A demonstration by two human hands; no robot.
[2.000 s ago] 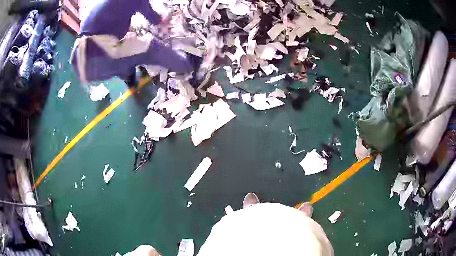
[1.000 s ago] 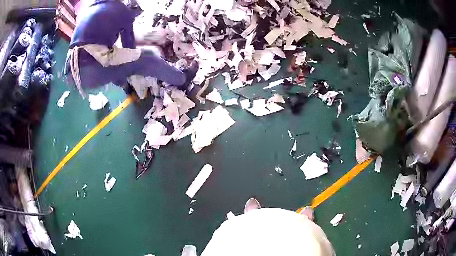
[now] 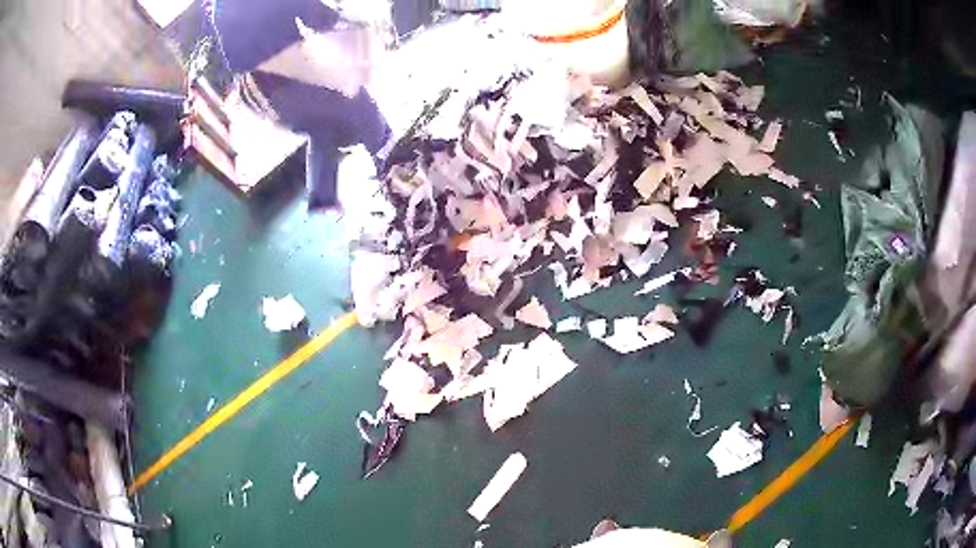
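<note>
Neither of my hands is in the picture. A large heap of white, beige and dark offcuts (image 3: pixel 599 203) lies on the green floor in front of me. A larger pale offcut (image 3: pixel 528 377) lies at its near edge, and a narrow white strip (image 3: pixel 498 487) lies loose closer to me. My pale clothing (image 3: pixel 647 538) and the tips of my shoes show at the bottom edge.
A person in dark blue (image 3: pixel 273 37) is behind the heap, beside a wooden crate-like object (image 3: pixel 241 139). A white tub with an orange rim (image 3: pixel 583 48) stands behind it. Fabric rolls (image 3: pixel 128 193) lie left; a green sack (image 3: pixel 883 246) and pale rolls (image 3: pixel 956 241) lie right.
The view has tilted up, so the floor things sit lower and the tub has come into view. The person in blue was bent low beside the heap and now appears higher, behind it.
</note>
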